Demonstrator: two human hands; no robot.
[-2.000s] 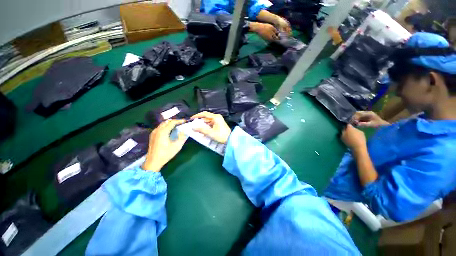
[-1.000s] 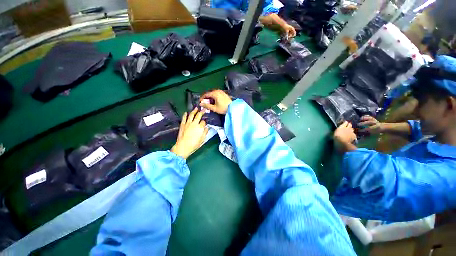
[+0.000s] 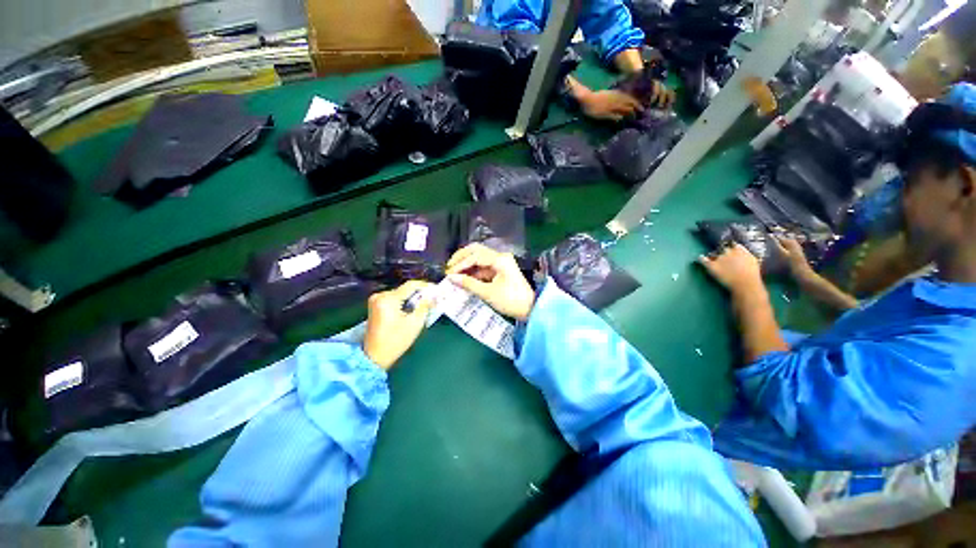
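My left hand (image 3: 396,321) pinches the strip in front of the parcel row. My right hand (image 3: 492,280) has its fingertips at the strip's end, close to my left fingers. The printed label strip (image 3: 482,324) hangs from the fingers towards my right sleeve. Pale backing paper (image 3: 203,409) trails left from my left hand to the lower left. A bagged parcel (image 3: 414,242) with a white label (image 3: 416,237) lies just beyond my hands. Other labelled parcels (image 3: 305,273) lie to its left. An unlabelled parcel (image 3: 492,229) lies to its right, partly behind my right hand.
Black parcels (image 3: 330,148) and a flat black pile (image 3: 187,145) lie on the far ledge, with a carton (image 3: 369,34) behind. A metal post (image 3: 696,134) stands right of the row. A co-worker (image 3: 856,364) handles black bags at right; another person's hands (image 3: 615,99) work across the belt.
My hands have left the parcel, which now shows a white label, and have come back to the strip. The view has shifted. The right co-worker's hands have moved over a bag.
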